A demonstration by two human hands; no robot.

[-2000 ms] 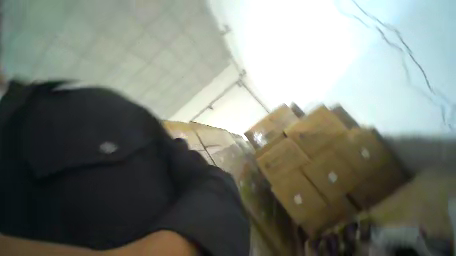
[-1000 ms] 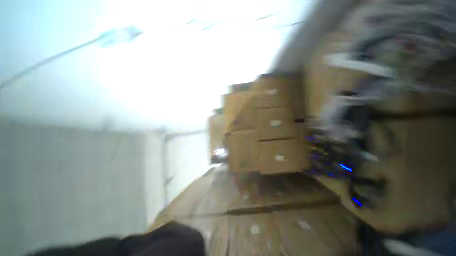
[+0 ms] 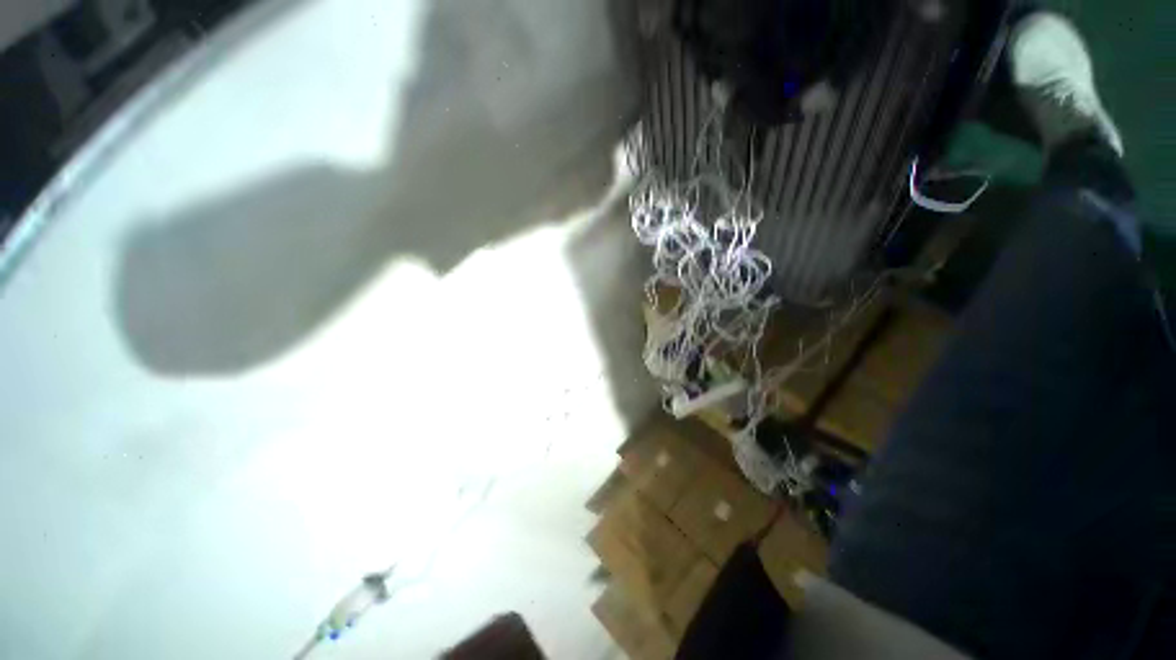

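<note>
No hand can be made out for sure. A dark brownish shape cut off by the bottom edge is too blurred to name. A tangle of thin white cables (image 3: 703, 264) lies over the end of a dark grey ribbed case or rack (image 3: 825, 206) and hangs down beside the cartons. A black rounded object (image 3: 761, 45) sits on the ribs at the top. A separate white loop (image 3: 948, 194) is at the case's right side.
Brown cartons (image 3: 671, 509) are stacked at bottom centre. A small pale adapter or power strip (image 3: 351, 609) hangs by the white wall (image 3: 194, 477), which bears a large grey shadow. A dark trouser leg (image 3: 1019, 426) and a pale shoe (image 3: 1058, 77) are at right, above green floor.
The view has swung and tilted. The cartons now show at bottom centre, and the ribbed case, white cables, leg and shoe have come into view. The dark jacket seen earlier no longer fills the left.
</note>
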